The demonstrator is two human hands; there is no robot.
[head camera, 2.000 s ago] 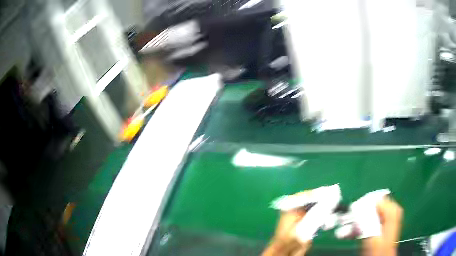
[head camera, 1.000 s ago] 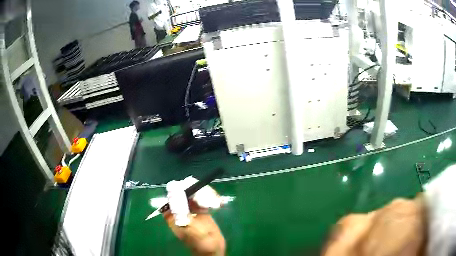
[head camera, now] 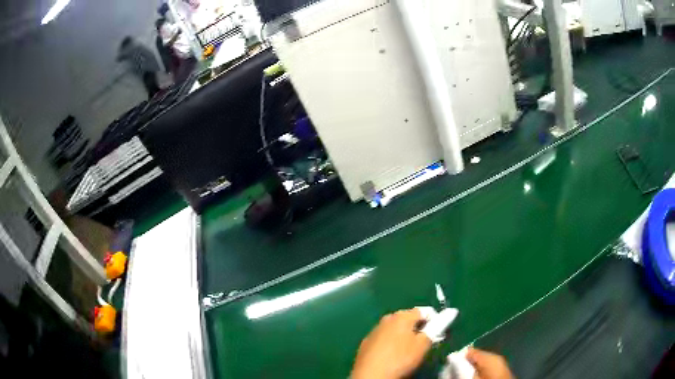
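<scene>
My left hand (head camera: 396, 342), with white finger cots on its fingertips, is low in the view over the near edge of the green belt. It is closed on the tweezers (head camera: 441, 294); only their bright pointed end shows past the fingers. My right hand (head camera: 485, 364) is just to its right, cut off by the bottom edge, with white cots on bent fingers. Whether it holds anything cannot be told. A thin black phone frame (head camera: 635, 170) lies on the green belt (head camera: 355, 326) at the far right.
The white side track (head camera: 161, 296) stands at left, with two yellow-orange emergency stop boxes (head camera: 115, 264) beside it. A cream machine cabinet (head camera: 363, 96) and a black monitor (head camera: 215, 129) are across the belt. A blue reel (head camera: 655, 244) sits at the right bench edge. Two people stand far back.
The view has turned and tilted. My left hand with the tweezers has moved right, and my right hand has come down and left, close beside it. The blue reel has come into view.
</scene>
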